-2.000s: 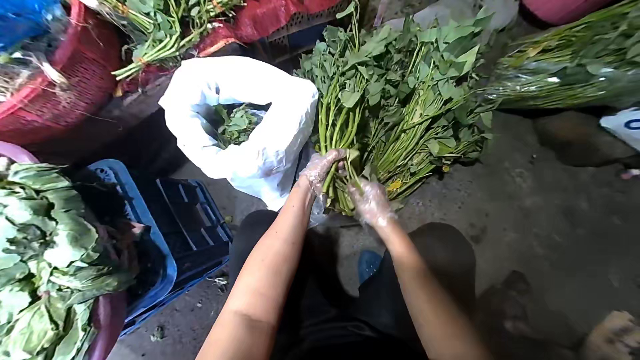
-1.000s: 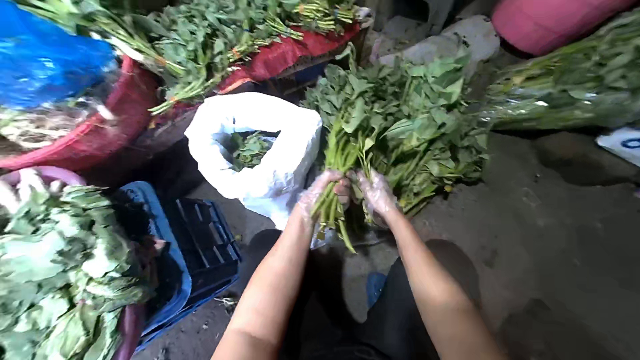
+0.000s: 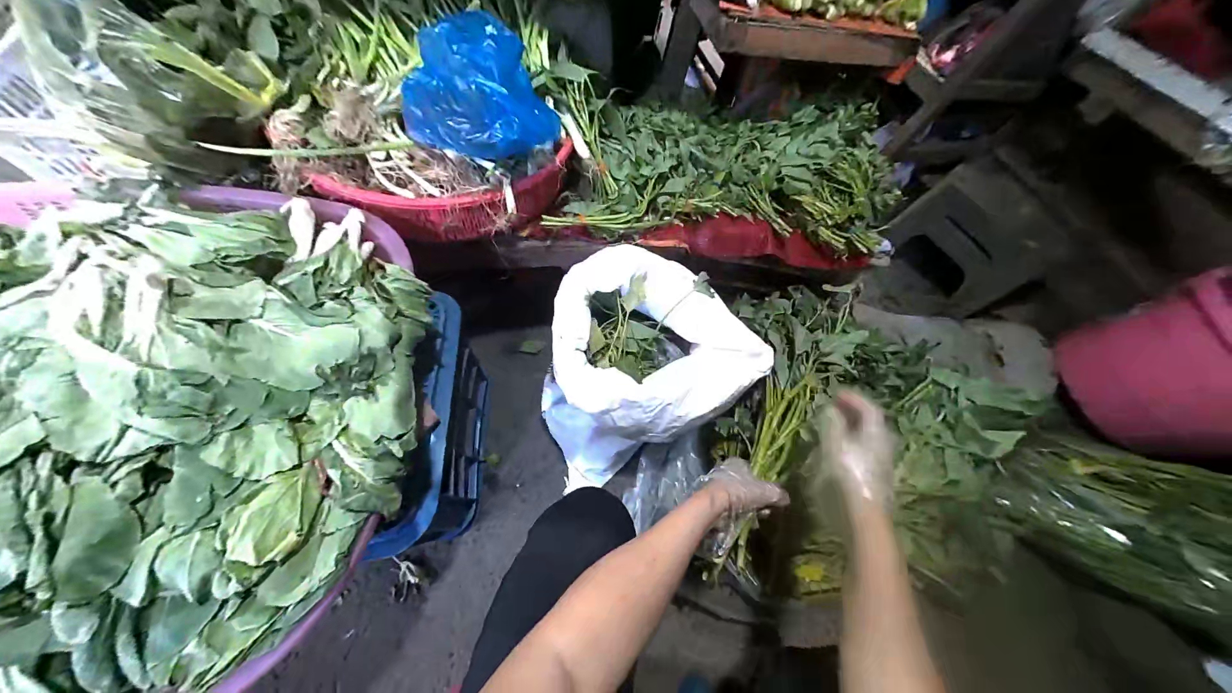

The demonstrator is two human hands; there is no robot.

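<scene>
My left hand (image 3: 746, 489), in a thin clear plastic glove, is closed around the lower stems of a bunch of leafy greens (image 3: 782, 419). Its leaves point away from me, beside the white sack. My right hand (image 3: 859, 438), gloved the same way and blurred, is raised just right of the bunch, over a pile of the same greens (image 3: 953, 409); whether its fingers hold anything cannot be made out. The open white woven sack (image 3: 707, 361) stands left of the bunch, with loose leaves (image 3: 626, 346) inside it.
Broad-leaved greens (image 3: 221, 385) fill a purple tub on the left, beside a blue plastic crate (image 3: 448, 414). Behind are a red basket (image 3: 462, 214) with rooted vegetables and a blue bag (image 3: 476, 91), and tied greens (image 3: 712, 173) on red cloth. A pink bucket (image 3: 1155, 366) stands right, near plastic-wrapped greens (image 3: 1136, 520).
My right hand has come away from the bunch and is now apart from my left hand, which stays on the stems. The view has swung left and up.
</scene>
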